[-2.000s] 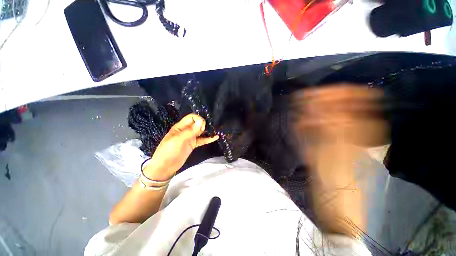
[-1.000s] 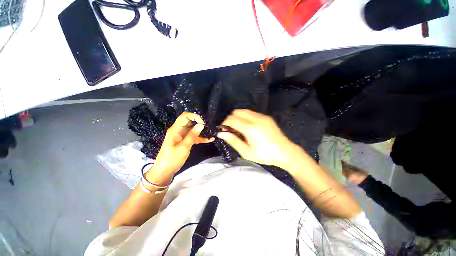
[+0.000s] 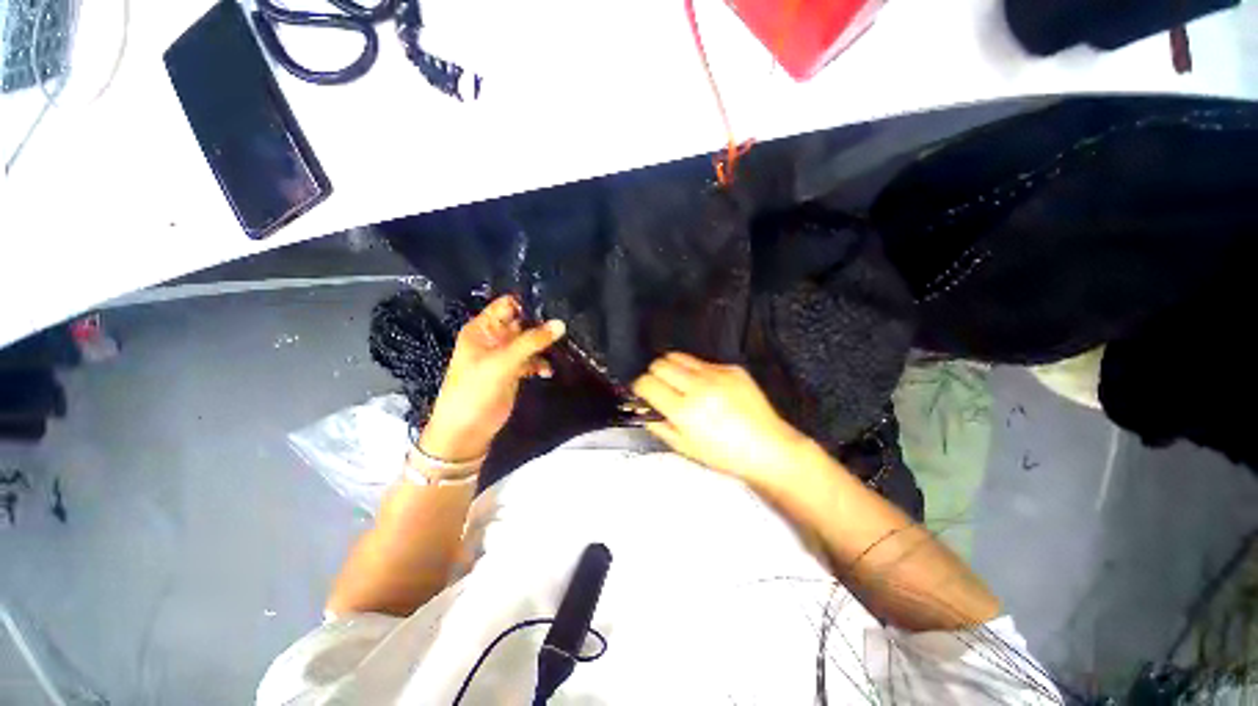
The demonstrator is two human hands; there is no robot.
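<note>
The black jacket (image 3: 662,276) lies bunched over the lap below the table edge. A narrow flecked braid trim (image 3: 589,361) runs slantwise between my hands. My left hand (image 3: 486,372) pinches the cloth and trim at its upper left end. My right hand (image 3: 711,414) grips the trim's lower right end near my waist, fingers curled. No needle or thread can be made out. A tangled black glittery trim bundle (image 3: 403,342) hangs left of my left hand.
On the white table (image 3: 455,152) are a smartphone (image 3: 248,122), black-handled scissors (image 3: 324,48) with a speckled strip, a red pouch (image 3: 804,31) and a black object at the right. An orange cord (image 3: 731,163) hangs over the edge. Black garments (image 3: 1062,235) lie right; a plastic bag (image 3: 352,448) lies left.
My right hand came in from a blur at the right, then moved down along the trim. The trim now stretches between both hands. A person's arm at the lower right has gone from view.
</note>
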